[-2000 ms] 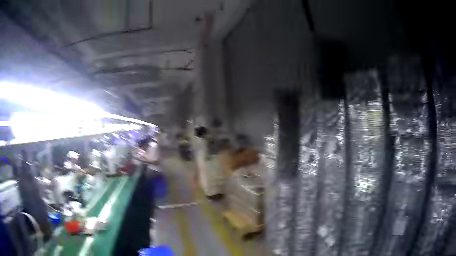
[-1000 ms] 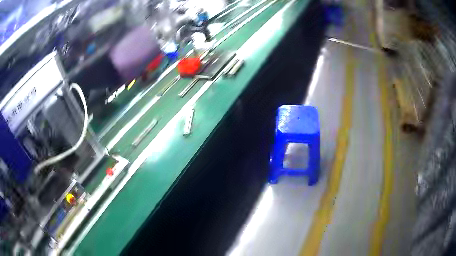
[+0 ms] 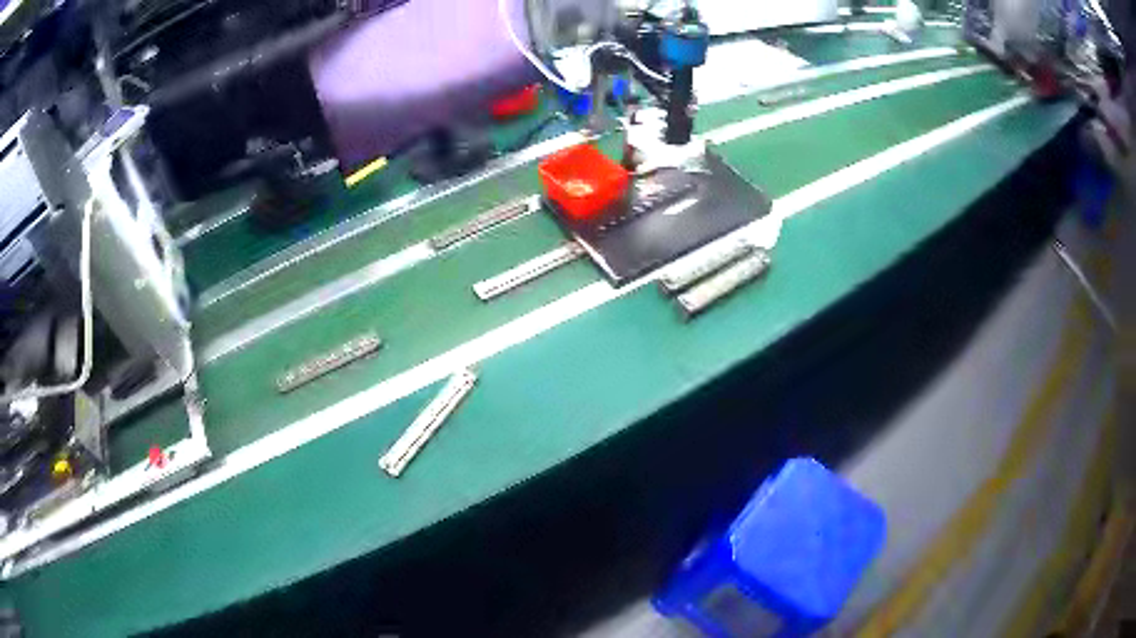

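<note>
Neither of my hands is in view. A carrier strip (image 3: 429, 421) lies slantwise near the front edge of the green bench (image 3: 548, 399). Another strip (image 3: 329, 361) lies left of it, and more lie behind, between the rails and touching or close to the mat. Two strips (image 3: 723, 282) lie side by side at the front edge of the black work mat (image 3: 667, 218). A red parts bin (image 3: 582, 181) stands at the mat's left corner with small pieces in it. A small white pointed piece (image 3: 680, 207) lies on the mat.
The inspection camera (image 3: 680, 94) with a blue top stands behind the mat. A blue stool (image 3: 807, 543) is on the floor before the bench. A machine with a white frame (image 3: 143, 268) is at the left. A monitor (image 3: 417, 77) stands behind. A blurred person (image 3: 1109, 112) is at the far right.
The view has swung from the aisle down and left onto the bench. The mat, bin and strips now show larger and clearer, and the stool sits lower in the picture.
</note>
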